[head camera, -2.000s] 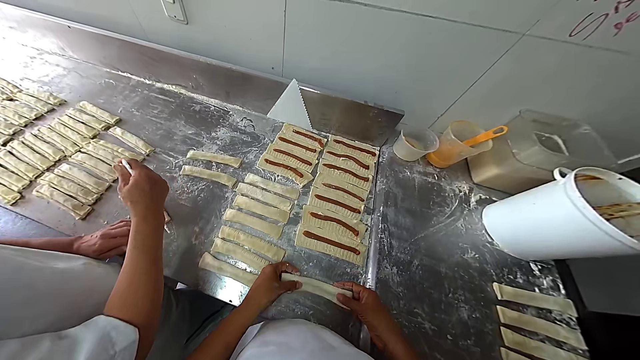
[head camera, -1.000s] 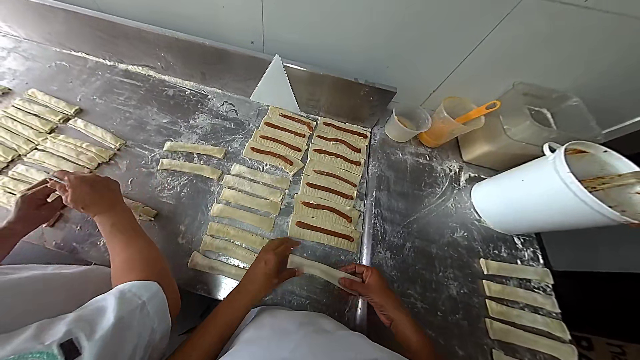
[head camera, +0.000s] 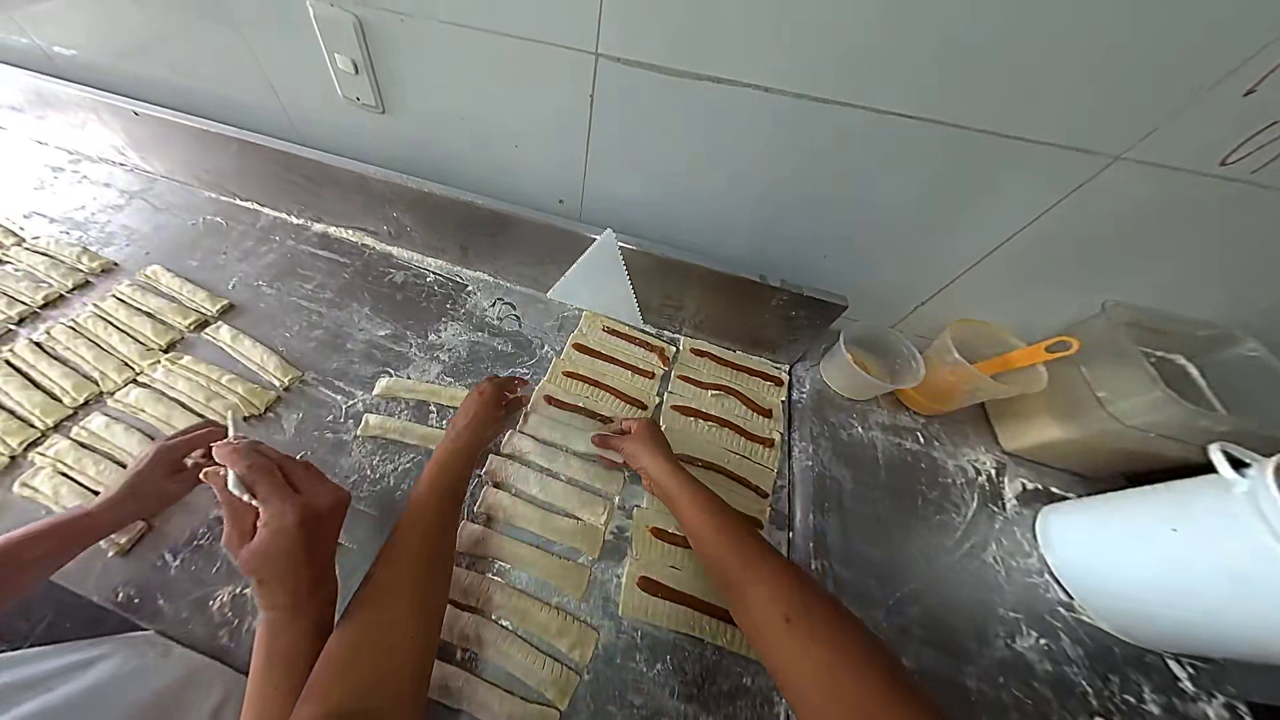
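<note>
My right hand (head camera: 635, 445) pinches the right end of a pale dough strip (head camera: 565, 432), which lies over the lower part of a dough piece with brown filling. My left hand (head camera: 488, 408) is at the strip's left end, fingertips by the dough edge; its grip is partly hidden. Above are more flat dough pieces with brown filling lines (head camera: 612, 360). A second column of filled pieces (head camera: 725, 425) lies to the right, partly behind my right forearm. Below my hands run several covered dough strips (head camera: 545, 490). Two plain strips (head camera: 402, 430) lie left of my left hand.
A co-worker's hands (head camera: 285, 500) hold a small white object at left, beside rows of finished dough sticks (head camera: 105, 345). A white toothed scraper (head camera: 603, 280) leans against the backsplash. Plastic cups (head camera: 870, 365), an orange-handled utensil (head camera: 1025, 355), a clear container (head camera: 1090, 400) and a white bucket (head camera: 1150, 560) stand right.
My hands have moved up from the near end of the columns to the fourth filled piece of the left column, where a strip now lies partly over the dough. The view has shifted.
</note>
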